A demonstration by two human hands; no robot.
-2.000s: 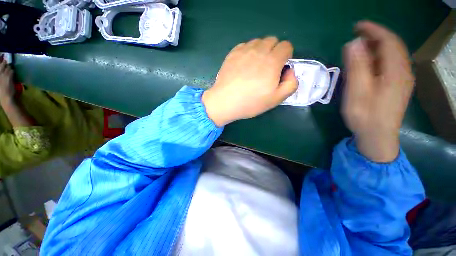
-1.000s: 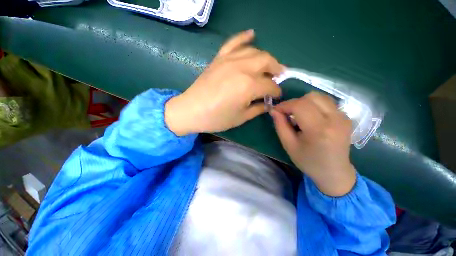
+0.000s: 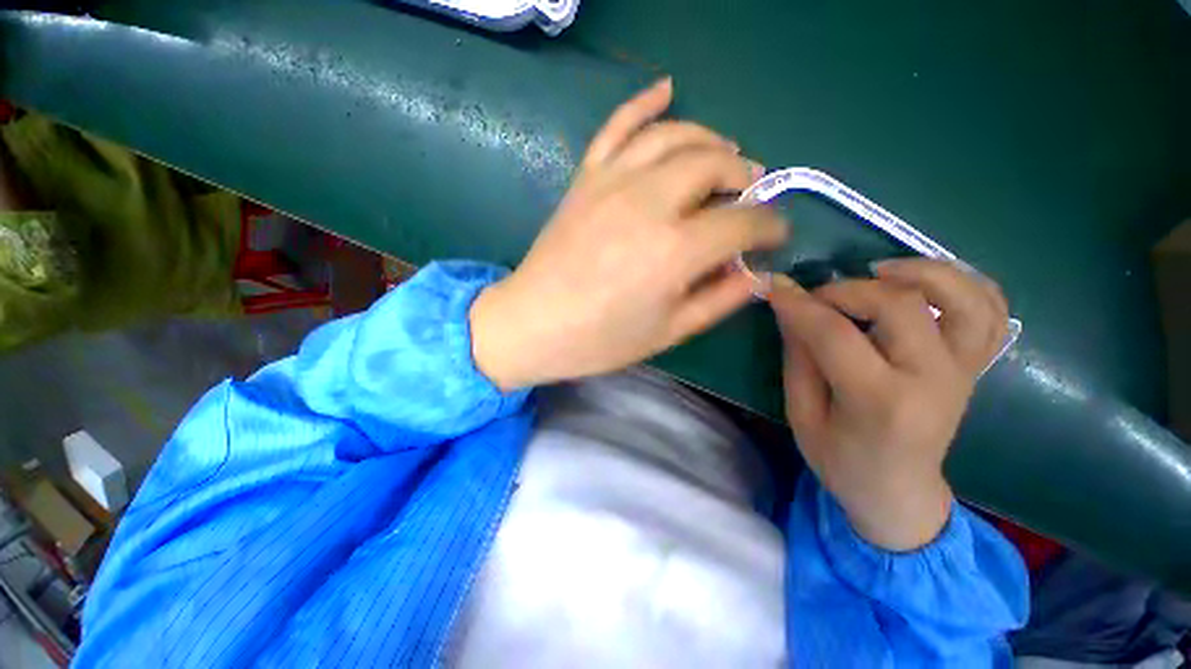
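Observation:
A white plastic housing (image 3: 856,204) lies at the front part of the green bench, its slim curved frame showing beyond my fingers. My left hand (image 3: 653,242) grips the rounded end of the frame between fingers and thumb. My right hand (image 3: 888,359) lies over the other end, its fingertips on the near side of the frame close to my left fingertips. The solid end is mostly hidden under my right hand. Whether a small clear piece is still between the fingertips cannot be seen.
Part of another white housing (image 3: 503,11) shows at the top edge, on the green bench (image 3: 327,118). A brown box (image 3: 1177,307) stands at the right edge. A person's olive sleeve (image 3: 124,235) and a red stool (image 3: 274,281) are at the left, below the bench.
My right hand has let its raised position go and now works at the housing beside my left hand. A small clear piece seen between the fingertips a second ago no longer shows clearly.

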